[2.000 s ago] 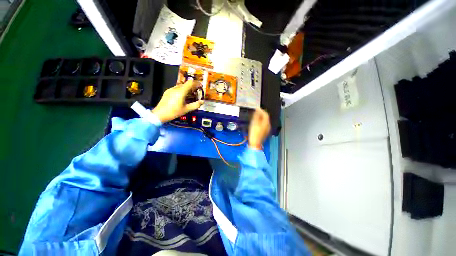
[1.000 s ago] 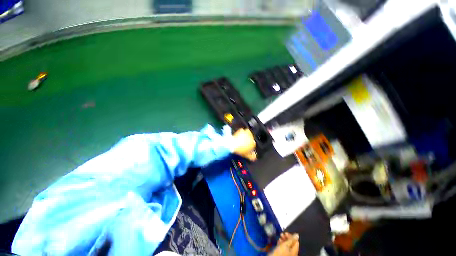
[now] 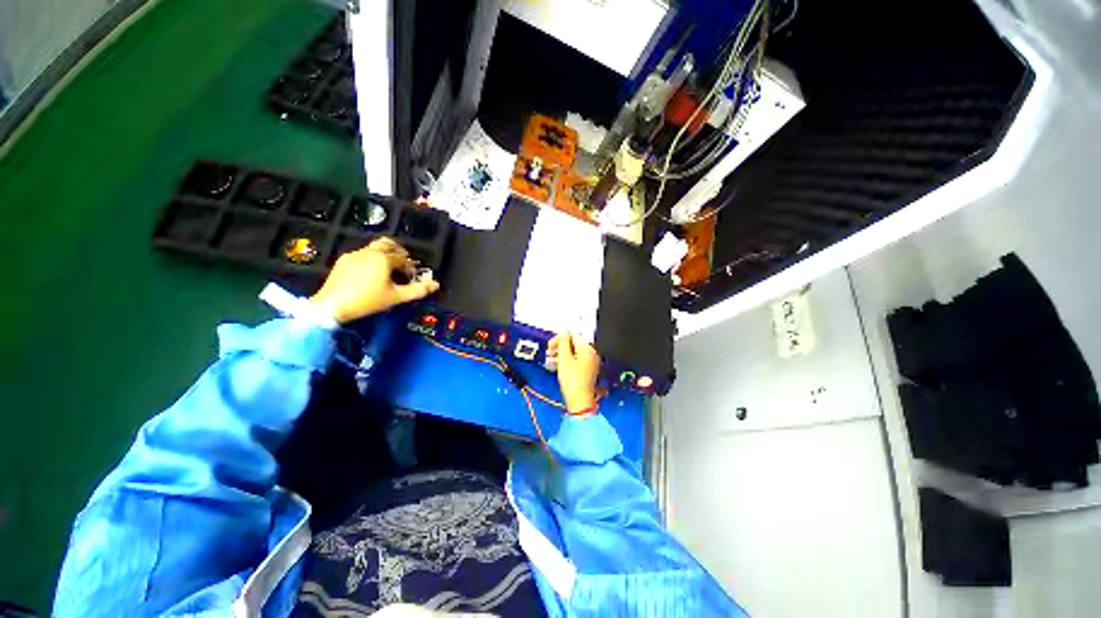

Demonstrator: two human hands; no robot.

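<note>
The black component tray [image 3: 205, 256] lies on the green surface at left. Dark discs sit in some pockets, and a gold-orange piece [image 3: 299, 249] sits in a front-row pocket. My left hand [image 3: 366, 280] is over the tray's right end, thumb and fingers close together at a small pale, shiny thing. Whether they grip it is unclear, and the hand covers the pocket there. My right hand [image 3: 576, 366] is at the control panel [image 3: 465, 332], fingertips bunched at its edge beside a square switch. Nothing shows in it.
Orange fixtures [image 3: 547, 141] stand at the back beside the machine head [image 3: 630, 157] with its hoses. A white sheet [image 3: 559, 272] lies on the black bed, and a printed sheet [image 3: 477, 175] lies left of the fixtures. Another black tray [image 3: 316, 85] is farther off. An orange-brown wire [image 3: 531, 392] crosses the blue surface.
The view swung left and partly back. My left hand went from the fixtures to the tray. The fixtures moved back under the machine head, uncovering the bed. My right hand is now at the panel.
</note>
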